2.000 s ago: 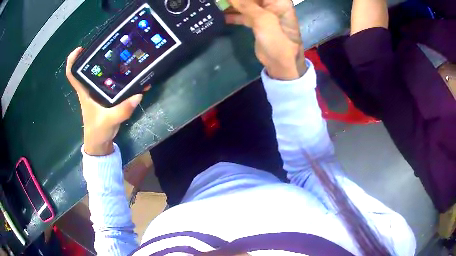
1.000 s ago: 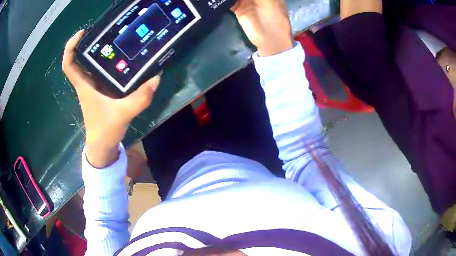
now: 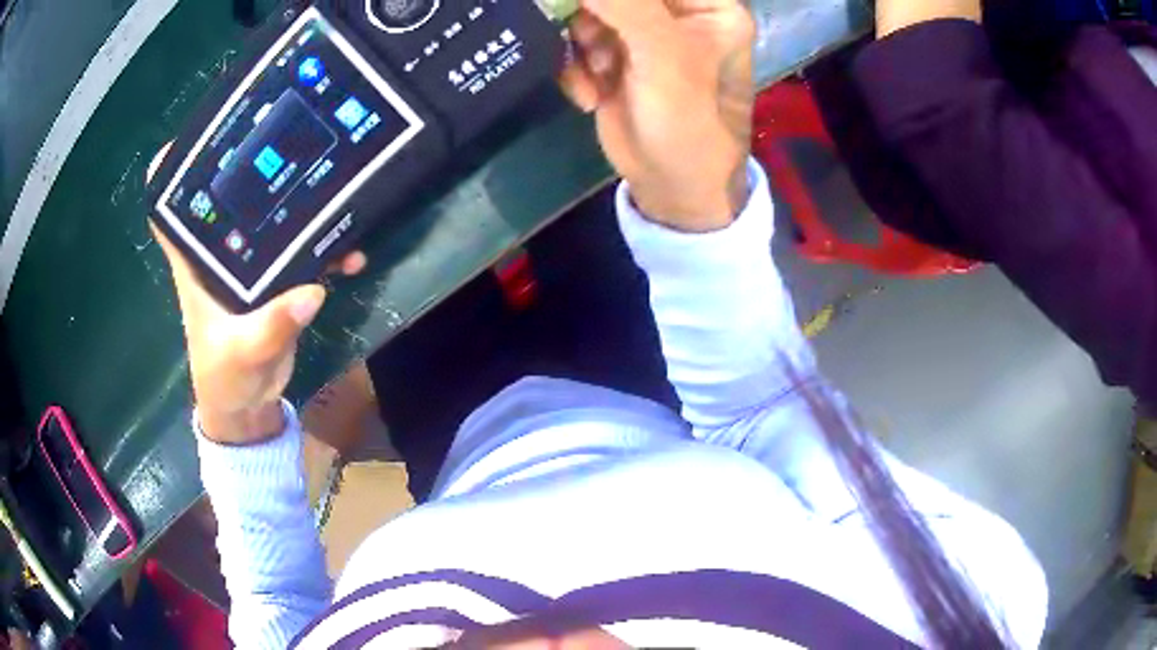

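Note:
A black portable video player (image 3: 489, 121) is held tilted over the dark green bench, its front facing me. Its white-edged screen (image 3: 286, 152) shows coloured icons and a dark pop-up box with a blue icon. A round dial (image 3: 400, 10) is cut by the top edge. My left hand (image 3: 241, 337), bare, grips the player's lower left end, thumb on the front edge, other fingers mostly hidden behind. My right hand (image 3: 673, 108), bare, is at the player's right end and pinches a small greenish-white piece (image 3: 556, 9); whether the piece is inserted, I cannot tell.
A pink-edged phone (image 3: 86, 483) lies on the green bench (image 3: 89, 343) at the left, beside a thin pale stick (image 3: 36, 559). A person's dark purple sleeve (image 3: 939, 140) is close on the right. A red stool (image 3: 825, 191) and cardboard (image 3: 362, 514) are below the bench.
Since one second ago the player has moved left and down, showing more of its panel and the dial. The greenish piece at my right fingertips is visible again. The pop-up box remains on screen.

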